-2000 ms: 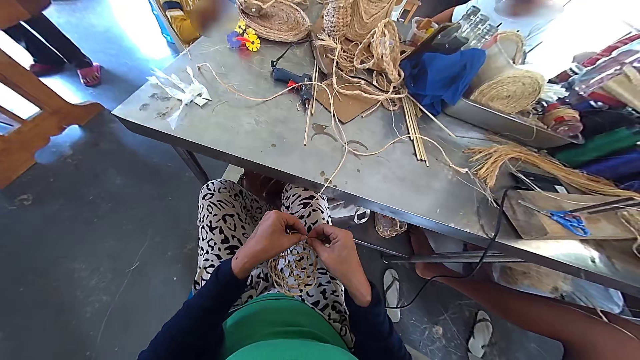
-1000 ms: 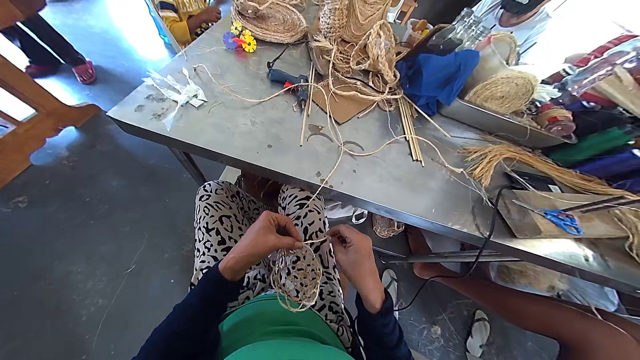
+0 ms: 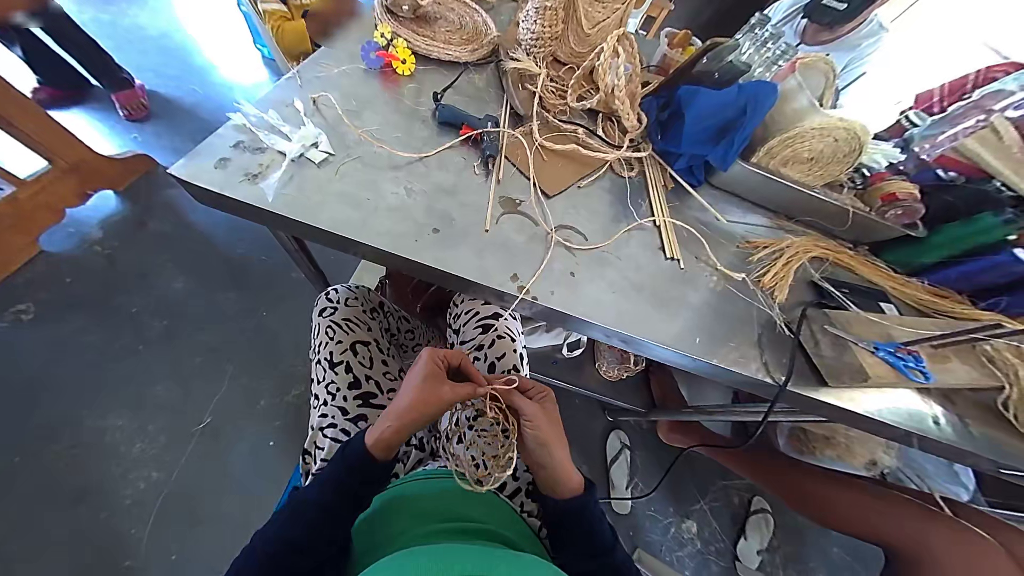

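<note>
Over my lap, an openwork piece of looped natural-fibre cord (image 3: 480, 448) hangs below my fingers. My left hand (image 3: 436, 392) pinches the cord at its top rim between thumb and fingertips. Close beside it, my right hand (image 3: 540, 424) grips the same rim from the right, and a small loop of cord stands up between the two hands. A long strand of cord (image 3: 550, 240) lies across the metal table and runs down over its edge toward my hands. How the strand joins the piece is too small to tell.
On the metal table (image 3: 384, 216) lie a glue gun (image 3: 468, 124), thin sticks (image 3: 662, 212), white plastic scraps (image 3: 292, 144), woven coils (image 3: 440, 28), a blue cloth (image 3: 708, 124) and blue-handled scissors (image 3: 900, 360). Another person's bare leg (image 3: 832, 496) is at the right. A black cable (image 3: 780, 392) hangs over the edge.
My hands were slightly apart a second ago with cord stretched between them; now they are close together, with a small loop between the fingertips.
</note>
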